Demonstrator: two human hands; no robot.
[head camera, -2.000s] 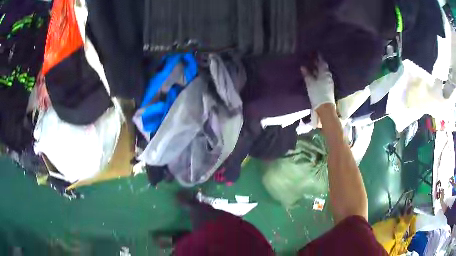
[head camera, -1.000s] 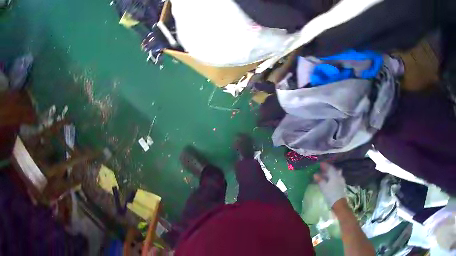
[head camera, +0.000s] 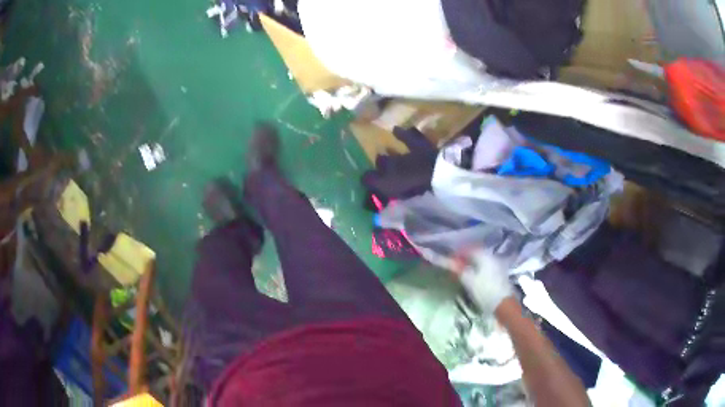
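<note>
My right hand (head camera: 483, 280), in a white glove with bare fingertips, is blurred at the lower edge of a heap of grey cloth (head camera: 509, 207). Whether the fingers grip the cloth cannot be told. Blue cloth (head camera: 526, 162) lies on top of the heap. Dark cloth with a pink patterned piece (head camera: 391, 242) shows at its left side. Dark purple cloth (head camera: 628, 294) lies to the right. A pale green bag (head camera: 429, 306) is on the floor below and left of my hand. My left hand is not in view.
A carton (head camera: 298, 56) holding a white bag (head camera: 374, 48) stands at the top. A red plastic bag (head camera: 699, 95) is at the upper right. A wooden stool frame (head camera: 141, 326) and a blue crate (head camera: 83, 358) are at the lower left. Scraps lie on the green floor (head camera: 191, 79).
My right hand has left the dark purple cloth and come down to the grey heap's lower edge. The view has swung left and down, bringing my legs and the stool frame into view.
</note>
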